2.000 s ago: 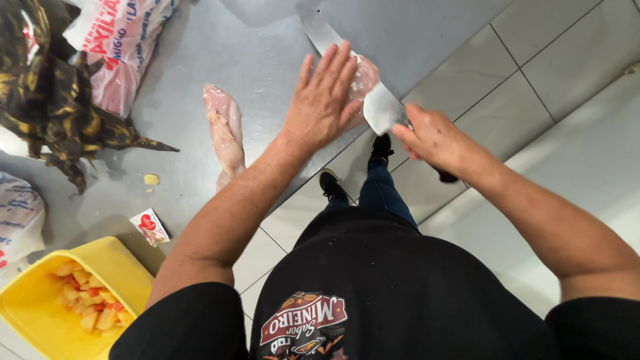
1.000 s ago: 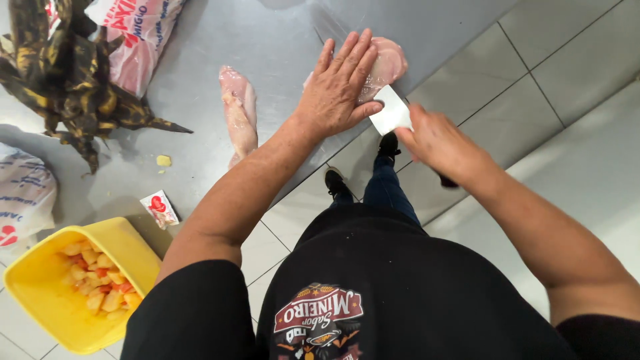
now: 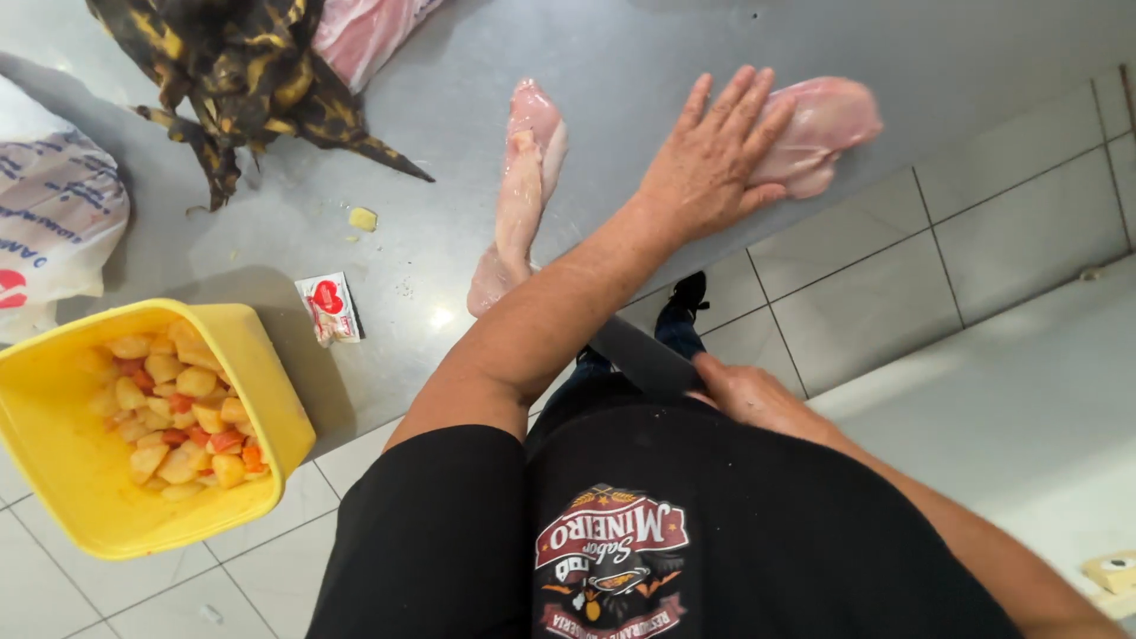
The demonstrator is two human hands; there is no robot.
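Observation:
My left hand (image 3: 719, 164) lies flat with fingers spread, its fingertips over the left part of a raw chicken breast (image 3: 821, 133) on the steel table. Close to my apron, below the table edge, my right hand (image 3: 750, 395) grips a wide-bladed knife (image 3: 643, 355); its blade points up and left, the tip partly behind my left forearm. The handle is hidden in my hand. A second long piece of raw chicken (image 3: 528, 182) rests on the table left of my left forearm, which passes over its lower end.
A yellow tub (image 3: 288, 426) of cut potatoes and carrots stands at the lower left. Nearby are a small printed packet (image 3: 330, 308), a yellow scrap (image 3: 363, 218), dark plantain-like peels (image 3: 257, 89) and plastic bags (image 3: 53, 204). The steel table (image 3: 612, 44) ends in a diagonal edge above floor tiles.
The knife has moved from beside the chicken breast down toward my body in my right hand. My left hand, earlier pressed over the breast, now covers only its left side.

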